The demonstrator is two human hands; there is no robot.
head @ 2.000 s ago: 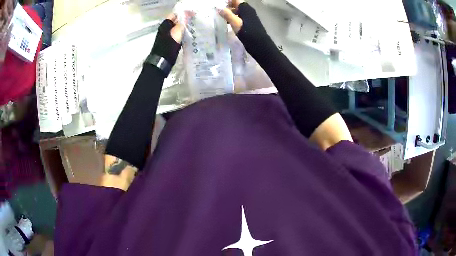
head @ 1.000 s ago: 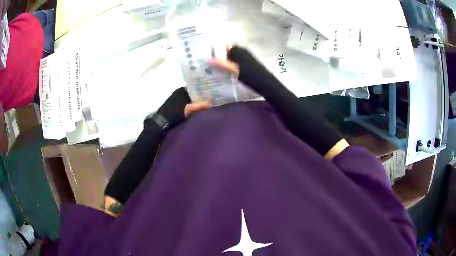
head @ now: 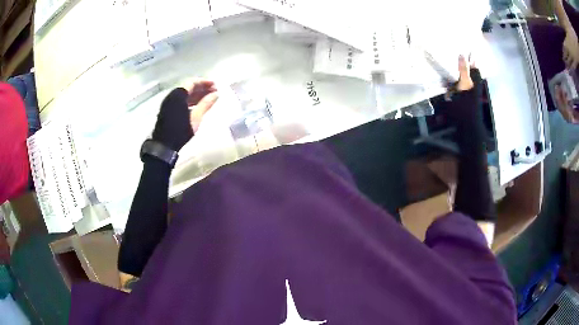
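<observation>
My left hand (head: 202, 103), in a black sleeve with a wristband, is over the pale table's clear film, fingers apart, with nothing visible in it. My right hand (head: 465, 73) is at the table's right end beside white product boxes (head: 395, 58); whether it grips one cannot be told. Hazy clear poly bags (head: 219, 145) lie flat near the table's front edge. A small greyish patterned piece (head: 254, 119) shows among the film. The bagged box is not distinguishable now.
More product boxes overlap at the left (head: 57, 174) and far side (head: 179, 24). Open cartons (head: 101, 257) are below the edge. A white-topped bench machine (head: 515, 95) is at right. A person in red (head: 11, 143) is at left; another person's hands (head: 567, 95) are at far right.
The bagged box both hands held has left my hands. My right hand has moved far right to the boxes; my left has moved up and left. The view has shifted right.
</observation>
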